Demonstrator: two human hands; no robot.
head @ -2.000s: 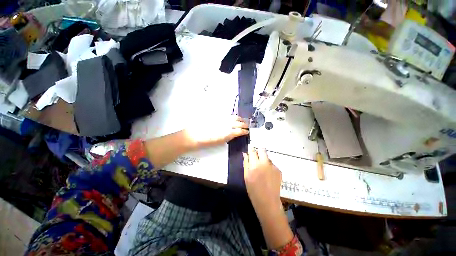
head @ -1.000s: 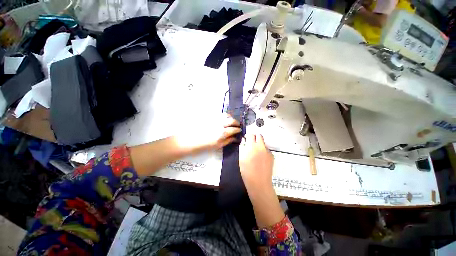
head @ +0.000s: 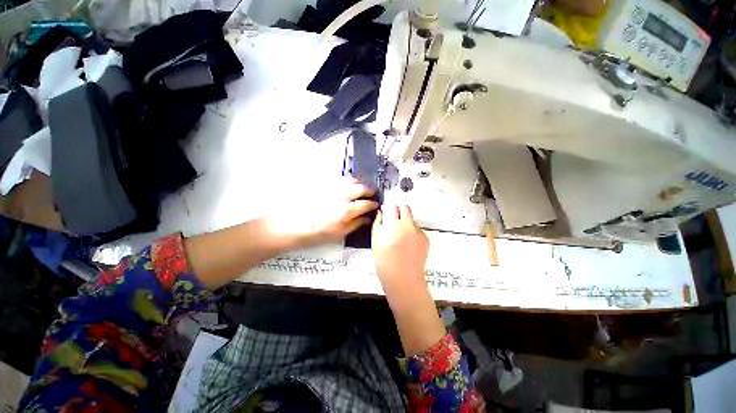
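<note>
A narrow dark fabric strip (head: 362, 158) lies under the needle area at the left end of the cream sewing machine (head: 516, 105). Its near end lies on the table below my hands. My left hand (head: 352, 213) presses on the strip with bent fingers, just in front of the needle. My right hand (head: 400, 242) is beside it, fingertips at the strip's right edge; its grip is partly hidden. The presser foot (head: 385, 165) is small and blurred. Loose black and grey pieces (head: 351, 101) lie behind the needle.
Grey and black cut pieces (head: 90, 157) with white scraps lie left. A tan-grey cardboard piece (head: 516, 185) and a yellow-handled tool (head: 491, 242) lie under the machine arm. A control box (head: 655, 40) stands behind. A pale tube (head: 351, 18) curves left of the head.
The strip has moved away from me under the needle; its near end no longer hangs over my lap. The piece behind the needle has folded. Both hands remain at the strip, and the view has shifted.
</note>
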